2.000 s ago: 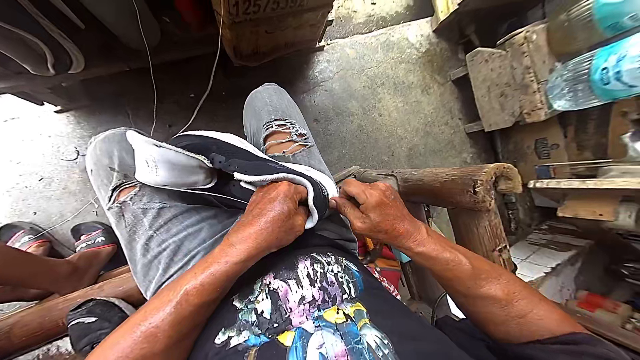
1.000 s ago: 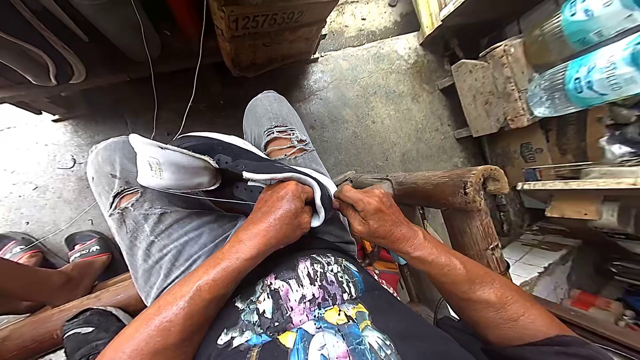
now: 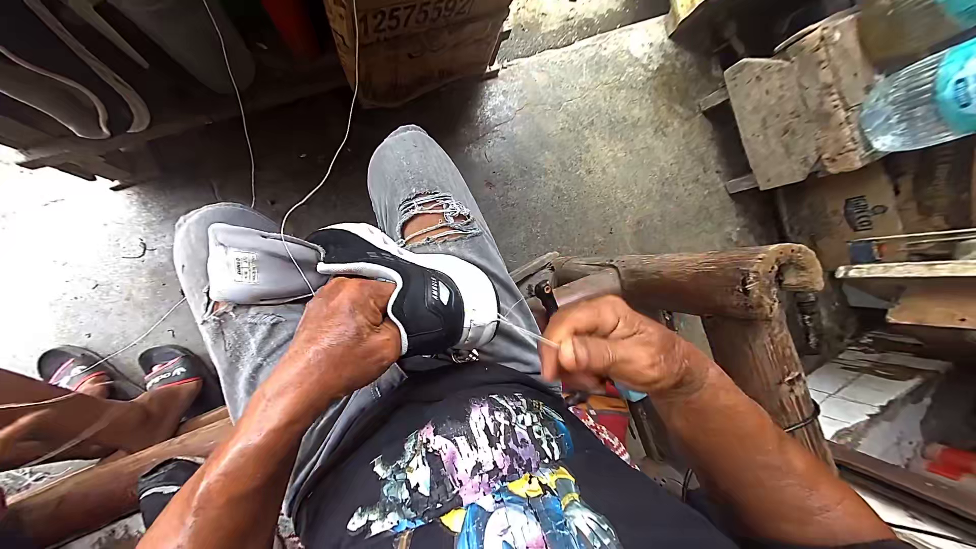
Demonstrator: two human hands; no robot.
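A black sneaker with a white sole (image 3: 427, 297) lies across my lap, its grey tongue (image 3: 263, 263) folded out to the left. My left hand (image 3: 354, 324) grips the shoe's collar, with the fingers inside the opening and hidden. My right hand (image 3: 610, 347) is off the heel to the right, pinching a pale thread (image 3: 526, 332) that runs taut from the sole at the heel. Another length of the thread (image 3: 328, 175) comes down from above to the shoe opening. A dark-handled tool (image 3: 546, 297) stands just behind my right hand; its tip cannot be seen.
A wooden rail (image 3: 686, 282) runs close by my right hand. At the upper right are a wooden block (image 3: 801, 99) and a plastic bottle (image 3: 915, 99). A cardboard box (image 3: 419, 46) stands beyond my knees. Another person's sandaled feet (image 3: 171, 374) are at the left.
My right hand has moved right, away from the shoe, with thread now stretched between them. The shoe's heel and white sole have turned into view.
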